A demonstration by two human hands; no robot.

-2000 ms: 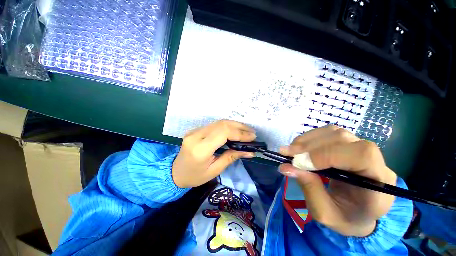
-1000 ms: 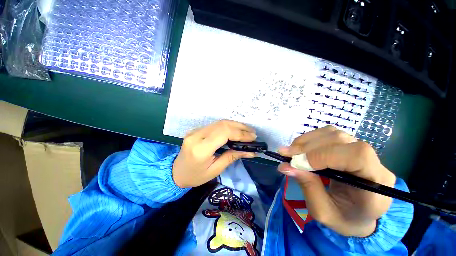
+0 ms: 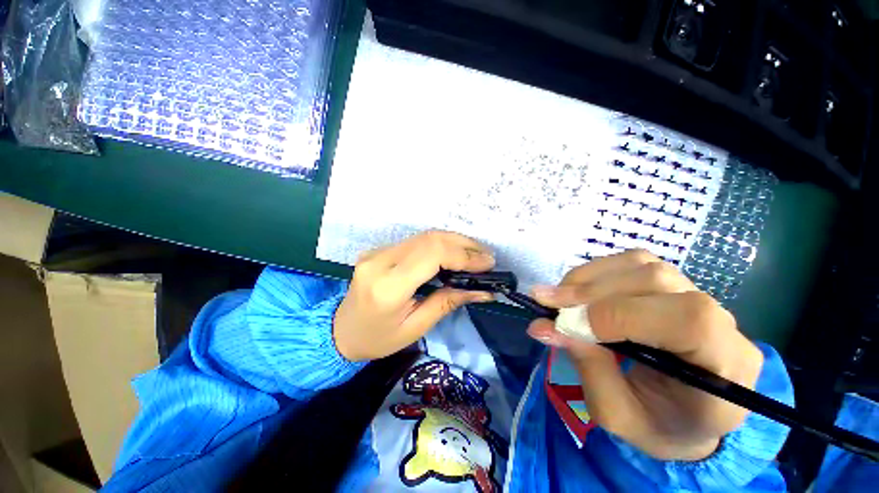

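Observation:
My left hand [image 3: 410, 297] pinches a small glossy black housing [image 3: 479, 280] between thumb and fingers, with its right end sticking out. My right hand [image 3: 655, 351] grips a long black pen-like tool [image 3: 713, 381]; a whitish band is around one finger. The tool's thin front end points at the housing's right end; whether the tip touches is too small to tell. Beyond the hands, small black parts [image 3: 655, 183] stand in rows on a pale sheet. Tiny silvery-grey specks [image 3: 540, 183] lie scattered on white paper [image 3: 405, 135].
A large black tray [image 3: 578, 72] with deep pockets holding shiny black pieces spans the far right. Clear blister trays [image 3: 207, 87] and a crumpled plastic bag [image 3: 43, 87] lie left. A brown cardboard box [image 3: 106, 356] is below the green bench [image 3: 193, 207]. Blue fabric shows at the lower right edge.
My right hand has shifted slightly and the tool's rear end has tilted downward. The housing's right end is turned a little. My left hand has stayed in place. More blue fabric shows at the lower right.

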